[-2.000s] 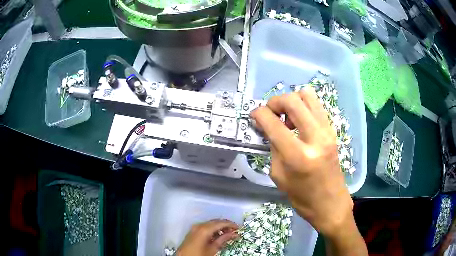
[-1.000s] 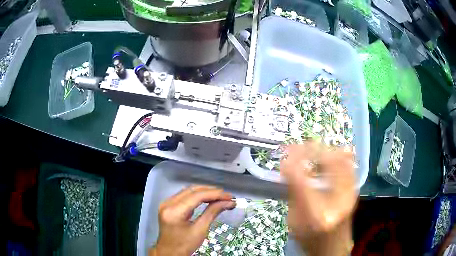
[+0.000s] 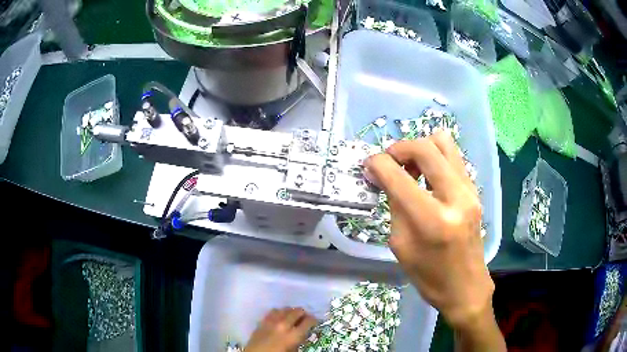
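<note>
My right hand [image 3: 436, 206] is at the right end of the silver press [image 3: 295, 165], thumb and forefinger together at the nest [image 3: 347, 168]; the fingers hide whatever is between them. My left hand [image 3: 280, 330] is low in the front bin [image 3: 234, 275], fingertips at the left edge of the heap of white wired connectors [image 3: 364, 316]. Its lower part is cut off by the picture's bottom edge, and I cannot tell if it holds one. More connectors [image 3: 430, 127] lie in the rear bin [image 3: 481, 89], partly behind my right hand.
The steel bowl feeder [image 3: 234, 58] stands behind the press, with its narrow track [image 3: 331, 89]. Small tubs stand left [image 3: 89, 155] and right [image 3: 543, 206]. Bags of green pieces [image 3: 512, 103] lie at the right. A dark green bin [image 3: 110, 302] is lower left. Blue-collared hoses [image 3: 180, 218] hang at the press.
My right hand has risen from over the rear bin's near edge back to the press nest. My left hand has moved down from above the front bin to the heap. The view has shifted slightly.
</note>
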